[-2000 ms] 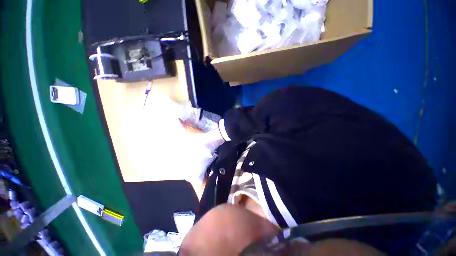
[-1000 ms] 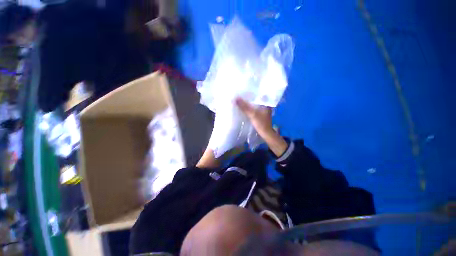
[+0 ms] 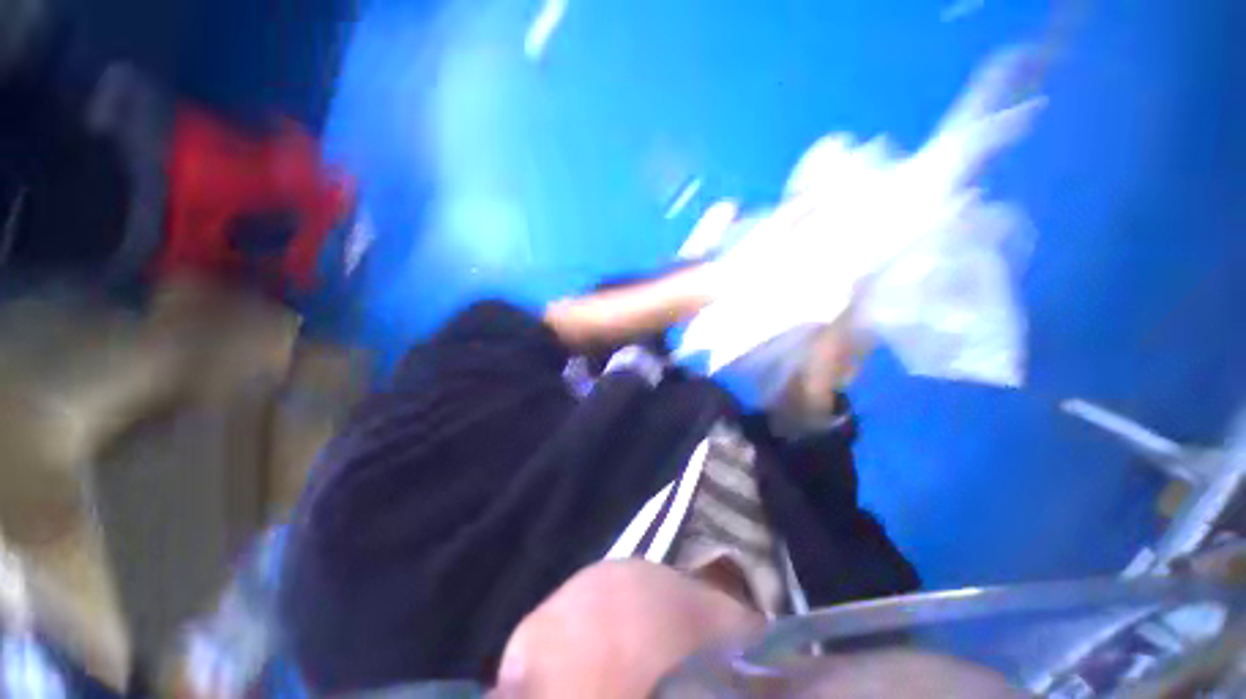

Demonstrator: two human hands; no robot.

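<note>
A crumpled bundle of white and clear packing (image 3: 875, 253) is in front of my body, above the blue floor. It is bright and blurred, with loose corners spreading to the upper right. My left hand (image 3: 700, 284) reaches into the bundle's left side; its fingers are hidden by the glare and packing. My right hand (image 3: 827, 362) grips the bundle's lower edge and is blurred.
A red stool or similar red object (image 3: 246, 198) is at the upper left. Brown cardboard (image 3: 191, 464) is at the left. The blue floor (image 3: 574, 164) has small white scraps. Pale metal bars (image 3: 1134, 437) are at the lower right.
The bundle and both hands have moved right in view. The open carton and green belt have gone from clear view; the red object and metal bars have come in.
</note>
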